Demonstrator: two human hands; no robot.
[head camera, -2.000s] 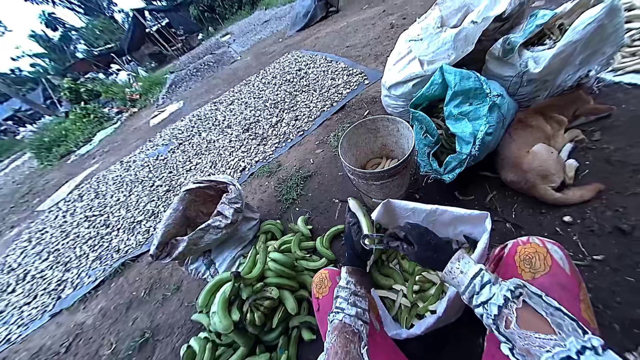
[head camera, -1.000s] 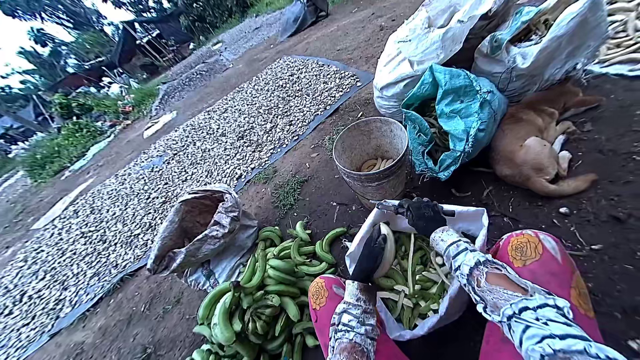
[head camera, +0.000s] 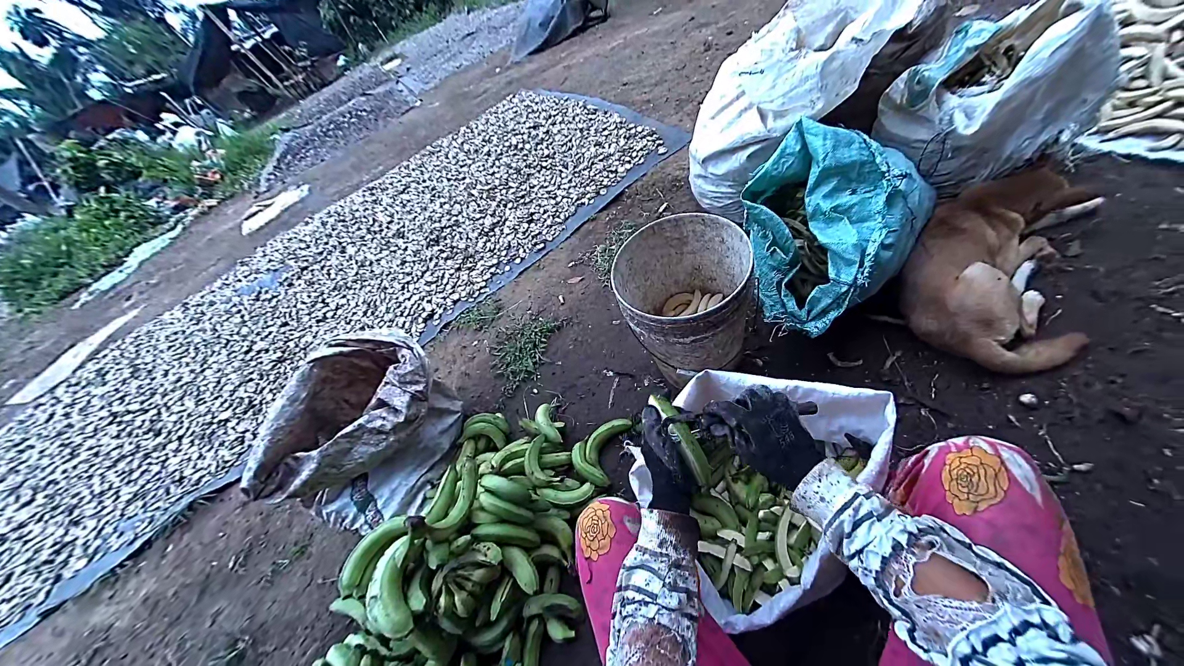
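In a dark glove, my left hand (head camera: 668, 462) grips a green banana (head camera: 686, 442) over the near edge of a white sack. My right hand (head camera: 766, 435), also gloved, is closed around a tool with a dark handle (head camera: 807, 408); its working end lies by the banana and is mostly hidden. Below both hands, the open white sack (head camera: 865, 407) holds green peels (head camera: 740, 546) with pale insides. A pile of green bananas (head camera: 504, 527) lies on the soil left of my knee. Peeled bananas (head camera: 692, 303) rest inside a worn bucket (head camera: 684, 347) beyond the sack.
A teal sack (head camera: 874, 213) of peels leans by the bucket, with white sacks (head camera: 777, 83) behind it. A brown dog (head camera: 980, 277) lies at the right. An open worn sack (head camera: 370, 416) stands at the left, near a long sheet spread with pale pieces (head camera: 416, 222).
A second ago my left hand held a pale peeled banana; now a green one is in it. My right hand has moved in beside the banana from the sack's far edge.
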